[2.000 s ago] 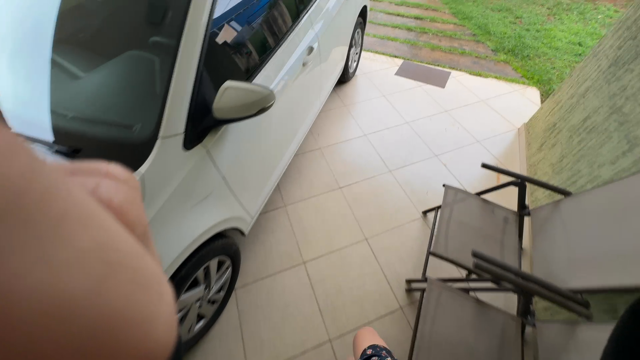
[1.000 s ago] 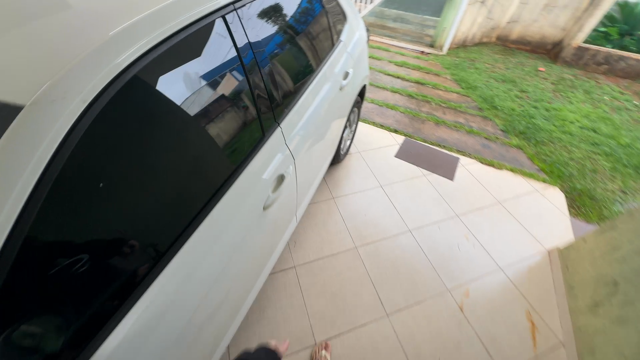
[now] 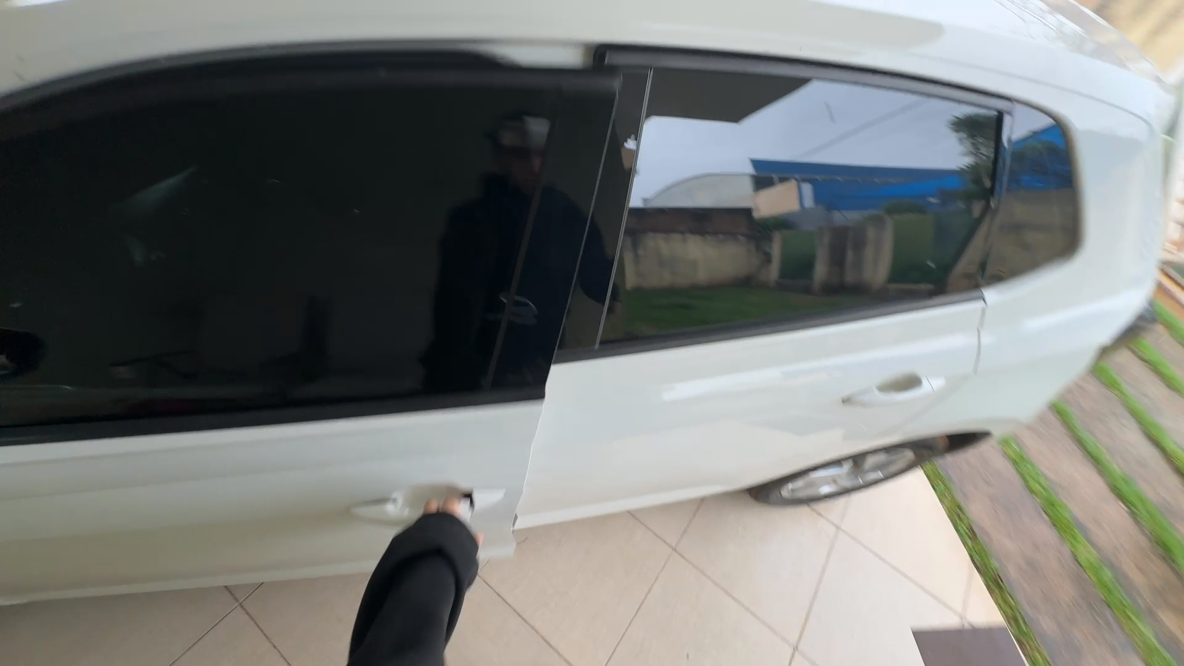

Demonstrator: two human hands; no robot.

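Observation:
A white car fills most of the view, seen from its side. My left hand (image 3: 449,509), in a black sleeve, has its fingers hooked on the front door handle (image 3: 384,509); the sleeve hides part of the hand. The front door (image 3: 231,504) stands slightly out from the body along its rear edge. Its dark window (image 3: 277,250) mirrors a standing person. Behind it is the rear door (image 3: 721,416) with its own handle (image 3: 895,390), flush with the body. My right hand is out of view.
Below the car lies a light tiled floor (image 3: 592,592). The rear wheel (image 3: 846,476) is at the right of centre. A dark mat (image 3: 967,646) lies at the bottom right, near paving strips (image 3: 1045,518) with grass between them.
The view has swung from the floor and folding chairs to the car's side. My left hand, low in the frame one second ago, is now on the front door handle. The front door has come slightly open.

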